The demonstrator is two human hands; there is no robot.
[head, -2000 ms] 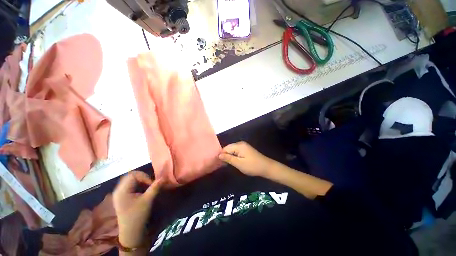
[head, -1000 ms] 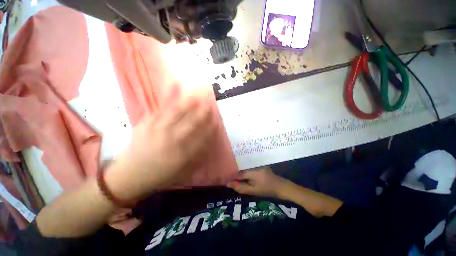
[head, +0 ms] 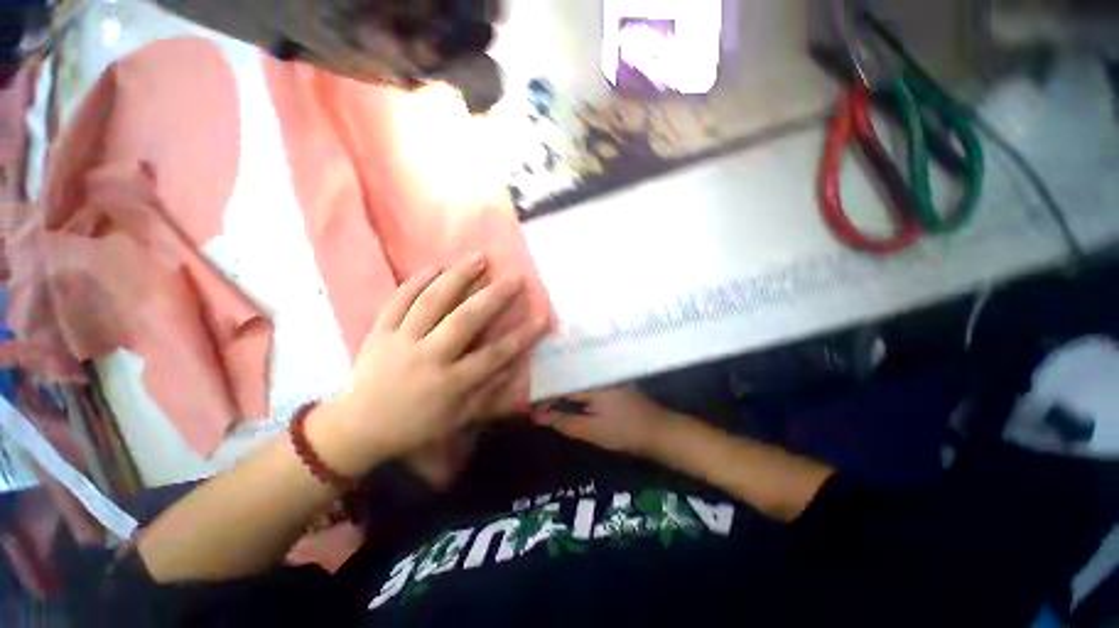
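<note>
A salmon-pink fabric panel (head: 331, 184) runs from under the brightly lit machine head (head: 380, 37) to the table's front edge. My left hand (head: 436, 362) lies palm down across its near part, fingers extended and slightly spread, hiding much of it. My right hand (head: 604, 420) is at the table's front edge, close to the panel's near right corner. A small dark thing shows at its fingertips; whether the hand grips it or the cloth is unclear. The needle area is lost in glare.
More crumpled pink fabric (head: 172, 270) lies on the left. A white tape strip (head: 61, 466) hangs at the left edge. A lit phone (head: 663, 47) and scissors with red and green handles (head: 869, 184) lie right of the head. Dark and white cloth (head: 1068, 393) is at far right.
My left hand has gone from the panel's near edge onto its top and now rests flatter and lower. My right hand has stayed near the corner. The camera view has shifted.
</note>
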